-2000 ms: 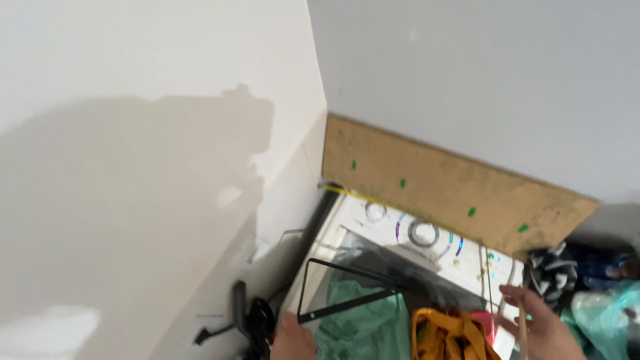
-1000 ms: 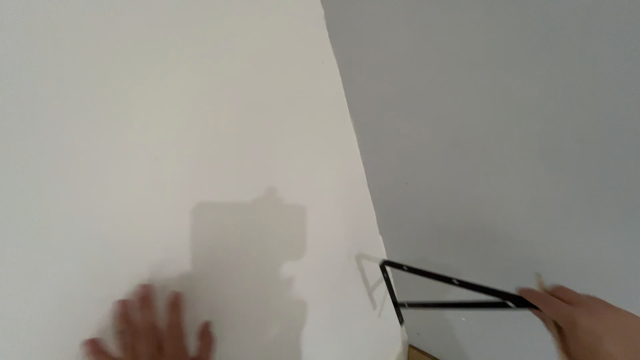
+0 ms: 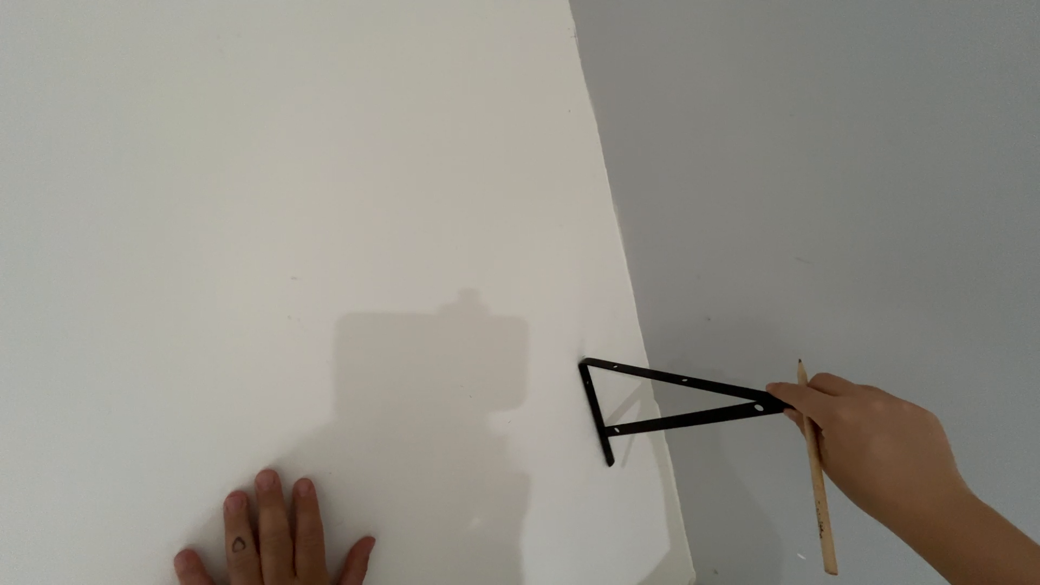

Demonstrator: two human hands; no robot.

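Observation:
A black metal shelf bracket (image 3: 682, 422), triangular with screw holes, has its short arm against the white wall near the corner. My right hand (image 3: 877, 439) pinches the bracket's far tip. A wooden pencil (image 3: 819, 496) is also in that hand, its point upward, the shaft slanting down past the fingers. At the lower left, my left hand (image 3: 276, 540) rests on the white wall with fingers spread and holds nothing; its lower part is cut off by the frame's edge.
The white wall (image 3: 284, 203) meets a grey wall (image 3: 812, 179) at a slanting corner line right of the middle. A shadow of my head and the worn camera falls on the white wall.
The view has swung up from a washing machine with cloths and a wooden board to the bare walls. The bracket has moved off the corner line onto the white wall. My left hand has come to rest there.

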